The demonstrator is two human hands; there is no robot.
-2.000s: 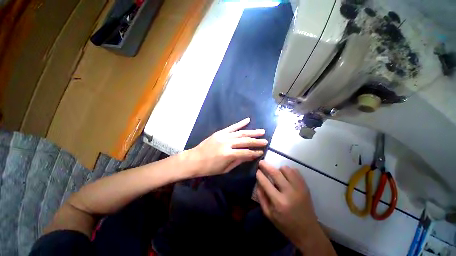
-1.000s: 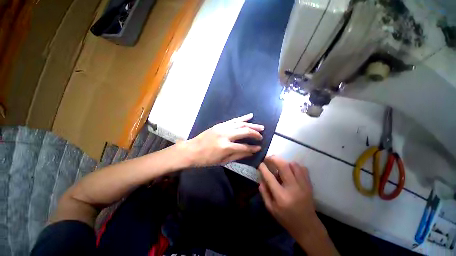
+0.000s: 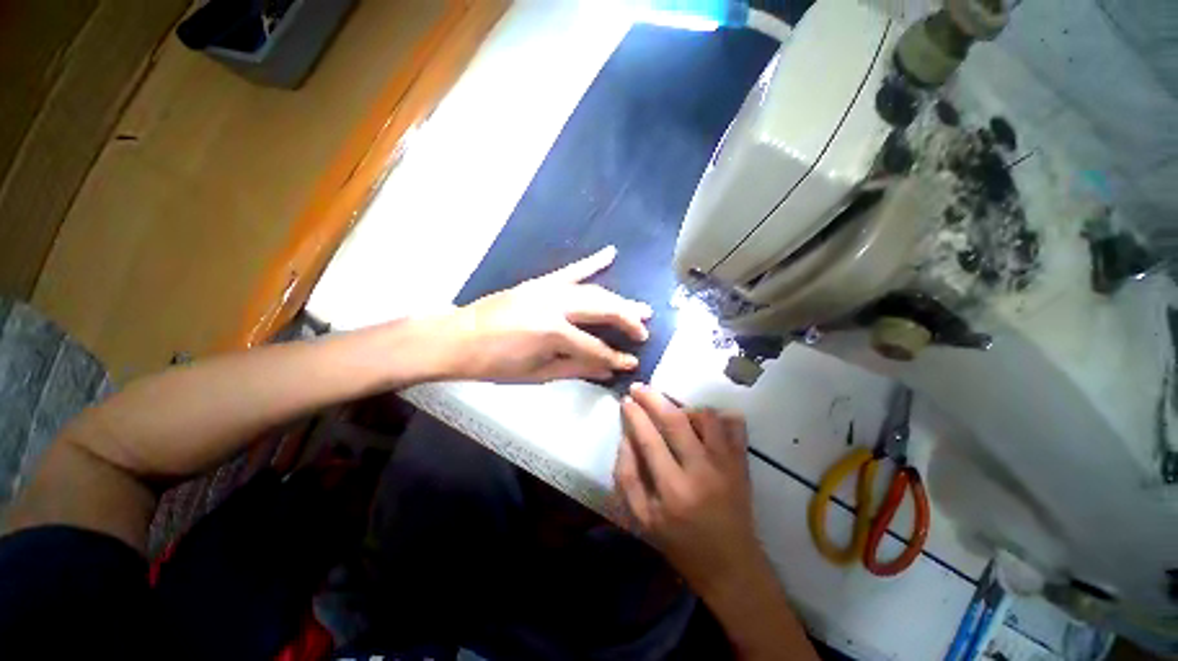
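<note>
A long dark garment piece [image 3: 588, 187] lies flat on the white machine table, its right edge running to the brightly lit needle area [image 3: 704, 316] of the sewing machine [image 3: 788, 142]. My left hand [image 3: 556, 325] lies flat on the piece near its close end, fingers spread and pressing it down. My right hand [image 3: 685, 471] is just below, its fingertips at the piece's near right corner; whether they pinch it cannot be told. Glare hides the needle and presser foot.
Scissors [image 3: 868, 506] with yellow and red-orange handles lie right of my right hand. Light blue snips [image 3: 975, 617] lie at the lower right. A grey tool tray [image 3: 291, 45] sits on the cardboard extension [image 3: 168, 168] at left.
The garment piece has moved forward past the needle area, and its near end now lies farther from the table's front edge. Both hands have moved along with it. The view has shifted.
</note>
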